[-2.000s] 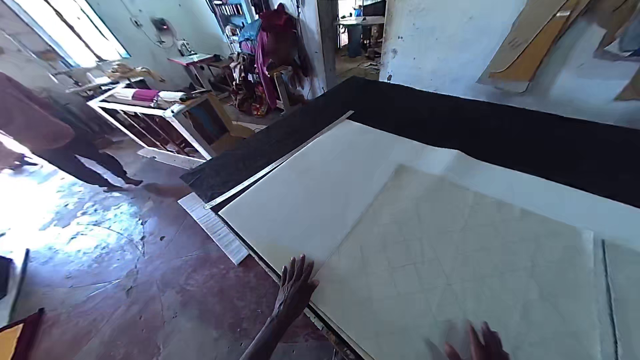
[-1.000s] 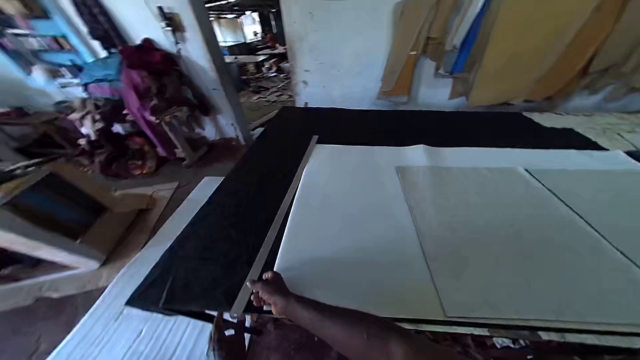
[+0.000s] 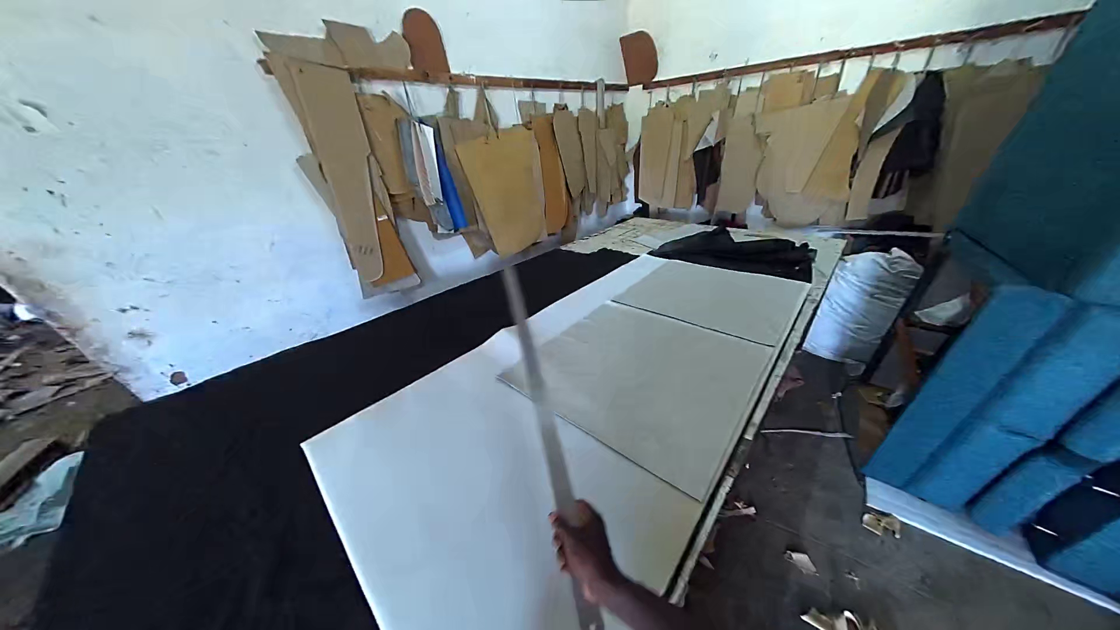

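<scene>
My right hand grips a long, narrow grey straightedge near its lower end. The straightedge slants up and away over the table, slightly blurred at its far end. Below it lies a large white sheet on a black cloth. Two smaller pale sheets, a nearer one and a farther one, rest on the white sheet, side by side. My left hand is out of view.
Crumpled black cloth lies at the table's far end. Cardboard patterns hang from wall rails. Right of the table stand a white sack and blue upholstered pieces. Scraps litter the floor beside the table edge.
My right hand, on the straightedge beside the white sheet one second ago, now holds it over that sheet. My left hand, on the sheet's edge two seconds ago, has left view. The view has swung right.
</scene>
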